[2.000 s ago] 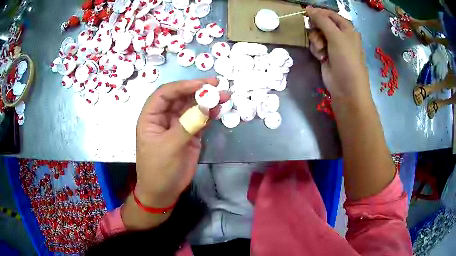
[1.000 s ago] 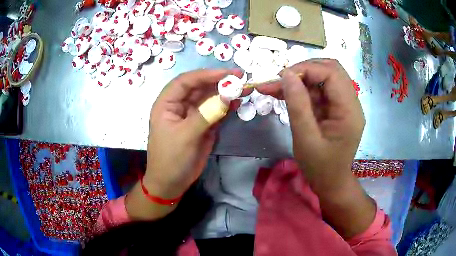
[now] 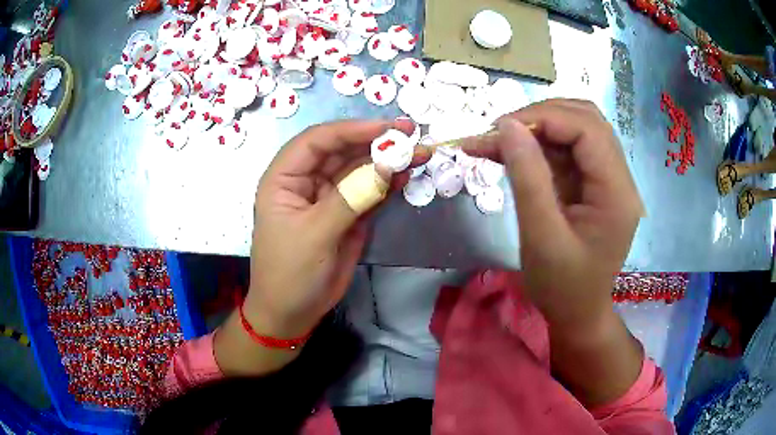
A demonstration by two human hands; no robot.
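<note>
My left hand (image 3: 310, 200), with a pale yellow wrap on the thumb, holds up a white disc (image 3: 392, 150) with a small red piece on its face. My right hand (image 3: 566, 178) holds a thin pale stick (image 3: 464, 138) between thumb and fingers. The stick points left, its tip close to the disc's right edge; I cannot tell if they touch. Blank white discs (image 3: 489, 200) lie heaped behind the hands, partly hidden by the right one. A round white glue dish (image 3: 491, 29) sits on a brown cardboard pad (image 3: 438, 38).
Discs with red marks (image 3: 238, 42) are heaped at back left. A tan ring (image 3: 65, 102) lies at the left edge. Loose red pieces (image 3: 678, 132) lie at right. A blue crate (image 3: 189, 293) of red-and-white pieces is below the table edge. Another person's hands (image 3: 732, 176) show at far right.
From the earliest frame, my right hand has come from above the cardboard to the held disc. Since one second ago it has shifted slightly right, drawing the stick back.
</note>
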